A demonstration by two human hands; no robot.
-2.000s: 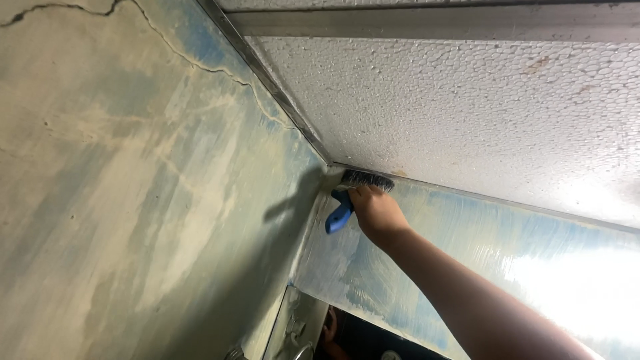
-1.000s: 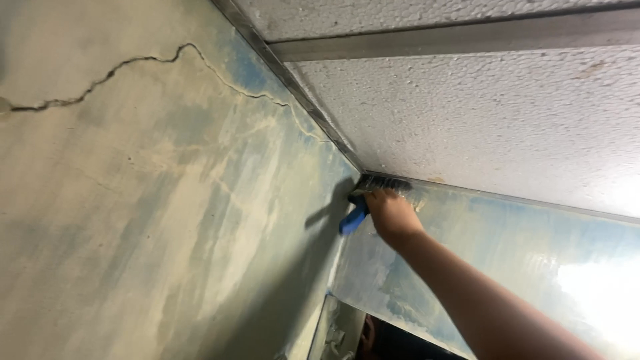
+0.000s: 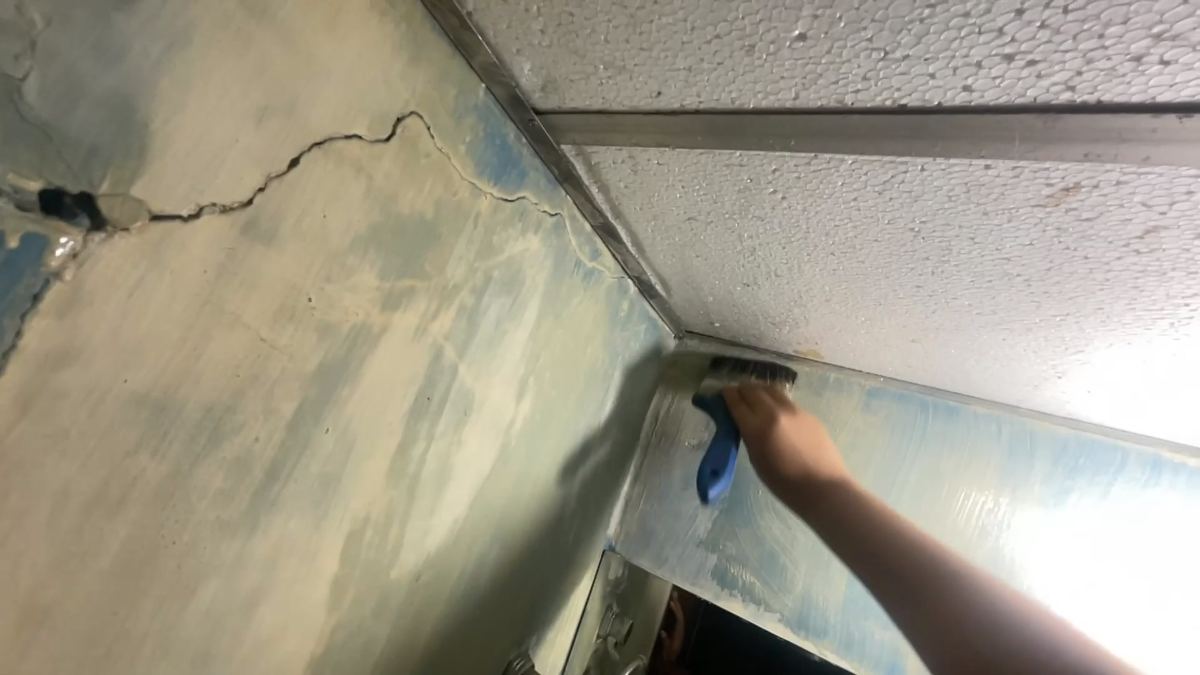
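Observation:
My right hand (image 3: 787,436) grips a wide paintbrush (image 3: 720,450) with a blue handle and dark bristles. The bristles lie against the top of the far wall (image 3: 872,450), just under the ceiling edge and close to the corner. Streaks of pale coating over blue show on this wall, and it looks wet near the brush. On the left wall (image 3: 375,375), a similar patchy finish falls partly under the shadow of the arm and brush. My left hand is out of view.
Textured white ceiling panels (image 3: 844,244) are held by metal strips (image 3: 844,134). A long crack (image 3: 323,145) runs across the left wall to a dark hole (image 3: 70,208). Below the far wall is a dark opening (image 3: 750,647) beside a frame with ornament (image 3: 619,609). Bright glare lies at right.
My right hand stays near the corner with the brush. Against the far wall, the brush has shifted slightly right, away from the corner, since one second ago. The view has shifted.

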